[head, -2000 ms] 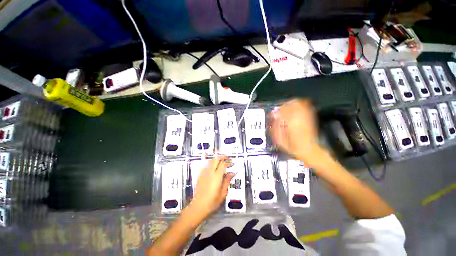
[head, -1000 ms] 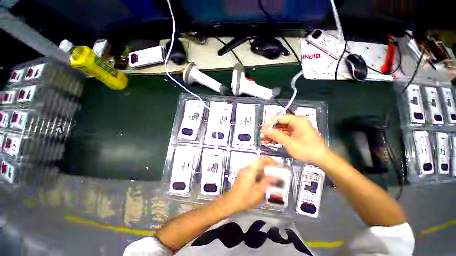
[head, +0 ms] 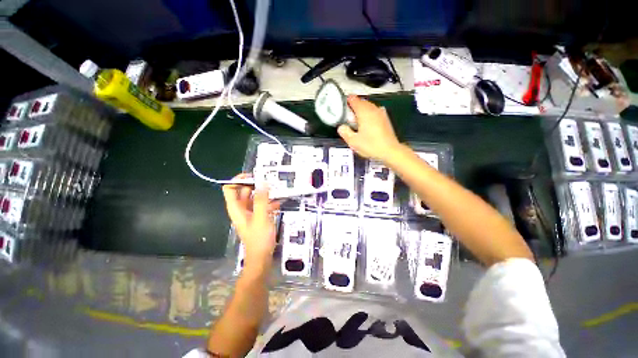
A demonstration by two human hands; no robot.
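My left hand [head: 250,213] holds a white device [head: 290,180] sideways above the tray's upper left, its dark oval to the right. A white cable [head: 199,171] runs to the device's left end, at my fingers. My right hand [head: 369,129] is closed around a white barcode scanner [head: 331,103], raised behind the tray, its round head up and left. The clear blister tray [head: 448,157] holds white devices in two rows; one in the front row [head: 381,252] shows no dark oval. The left hand and held device hide some pockets.
A second white scanner [head: 282,115] lies behind the tray. A black scanner [head: 518,203] lies to the right, before another filled tray [head: 564,210]. Stacked trays [head: 52,175] and a yellow bottle [head: 133,99] are left. Mice, including one at right [head: 489,96], lie on the rear ledge.
My left hand has moved left from the front row and now holds the cabled device. My right hand has left the tray and taken up the right white scanner. The cable has swung left.
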